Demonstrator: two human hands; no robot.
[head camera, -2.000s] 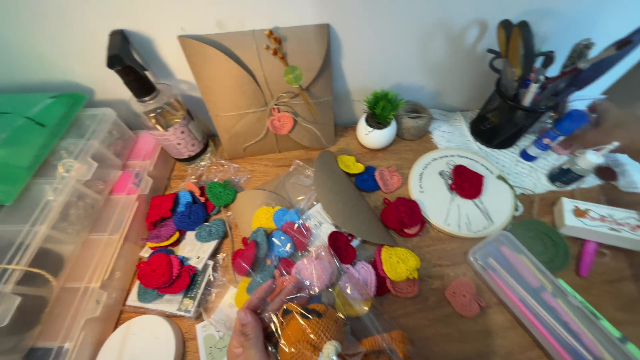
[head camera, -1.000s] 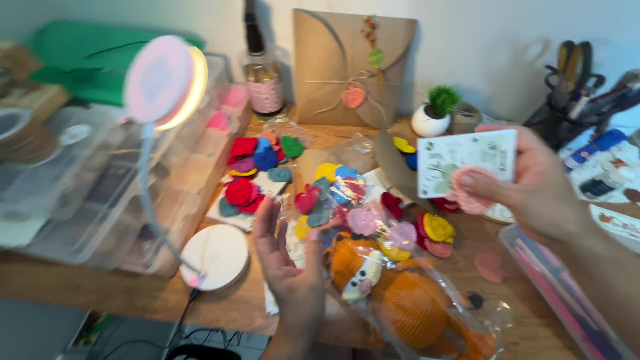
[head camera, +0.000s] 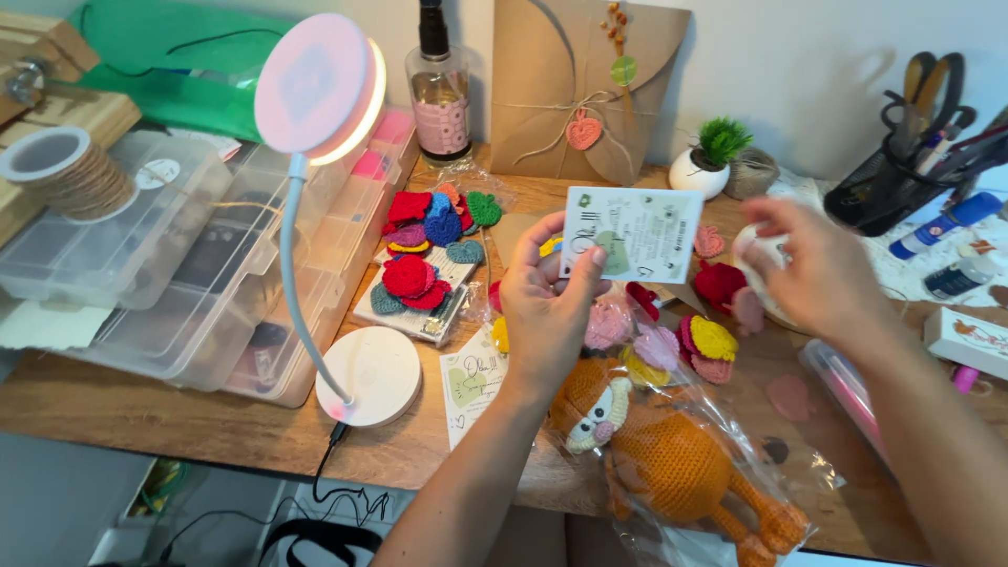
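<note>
My left hand (head camera: 555, 303) holds a printed card (head camera: 665, 236) upright, thumb across its lower left part. To its right, my right hand (head camera: 815, 268) is blurred, over the edge of an embroidery hoop (head camera: 756, 276); whether its fingers hold anything is unclear. An orange crocheted cat toy (head camera: 669, 453) in clear plastic lies below the hands at the table's front edge. Crocheted pieces, among them a yellow one (head camera: 713, 339) and a pink one (head camera: 610, 323), lie between the card and the toy. More crocheted hearts (head camera: 413, 283) rest on packaged cards to the left.
A ring lamp (head camera: 319, 87) on a round white base (head camera: 370, 374) stands left, before stacked plastic organizers (head camera: 189, 315). Behind are a spray bottle (head camera: 441, 118), a tied kraft envelope (head camera: 535, 87) and a potted plant (head camera: 701, 173). A mesh pen cup (head camera: 874, 189) and pencil case (head camera: 846, 386) are right.
The card was in my right hand one second ago; now my left hand holds it, and my right hand is apart from it. My left hand has risen from beside the toy.
</note>
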